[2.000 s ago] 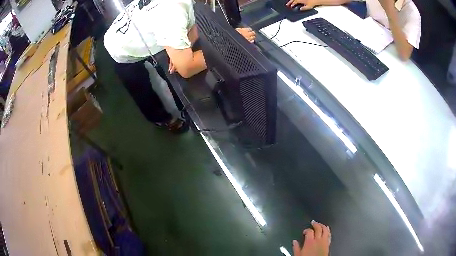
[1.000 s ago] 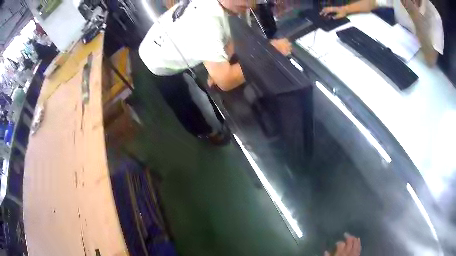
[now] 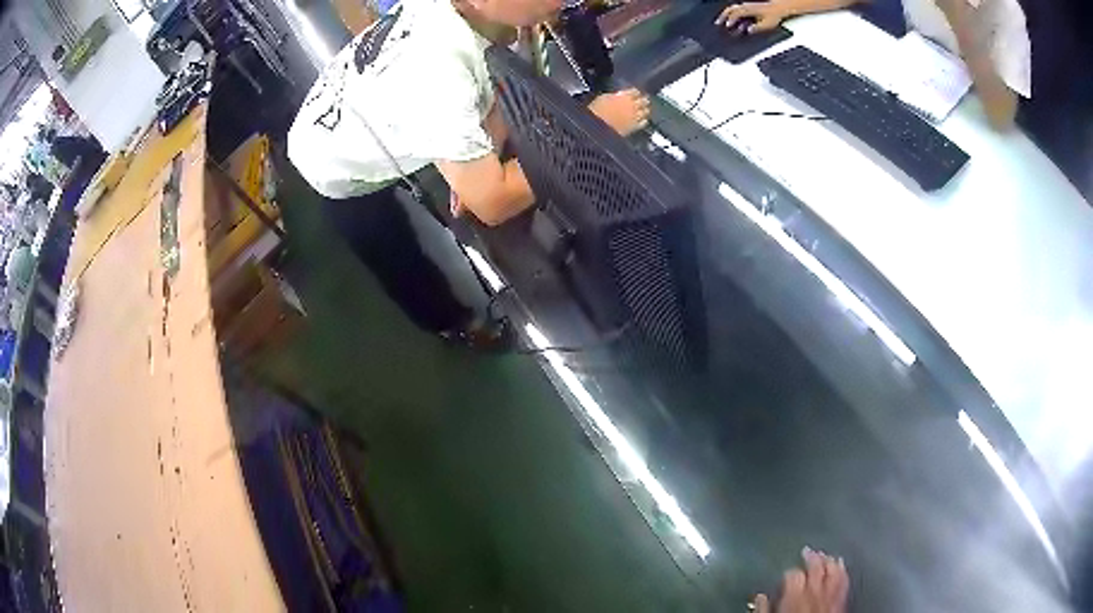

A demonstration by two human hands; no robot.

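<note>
A black monitor point(image 3: 599, 180) stands on the dark glass part of the desk, its vented back and side towards me. My right hand point(image 3: 813, 584) is at the bottom edge, right of centre, over the dark glass, partly cut off. Its fingers are bent a little and apart, and no object shows in it. It does not touch the monitor. My left hand is out of the picture. A black keyboard point(image 3: 863, 117) lies on the white desk surface point(image 3: 959, 252) at the upper right.
A person in a light shirt point(image 3: 396, 108) leans on the desk behind the monitor. Another person's hand point(image 3: 755, 14) rests on a dark mouse at the top, near white papers point(image 3: 929, 72). A long wooden table point(image 3: 120, 419) runs down the left. Dark blue material point(image 3: 312, 515) lies beneath its edge.
The view has swung about and tilted, so the monitor and desk sit further right than two seconds ago. My right hand sits lower and further right in the picture, more cut off.
</note>
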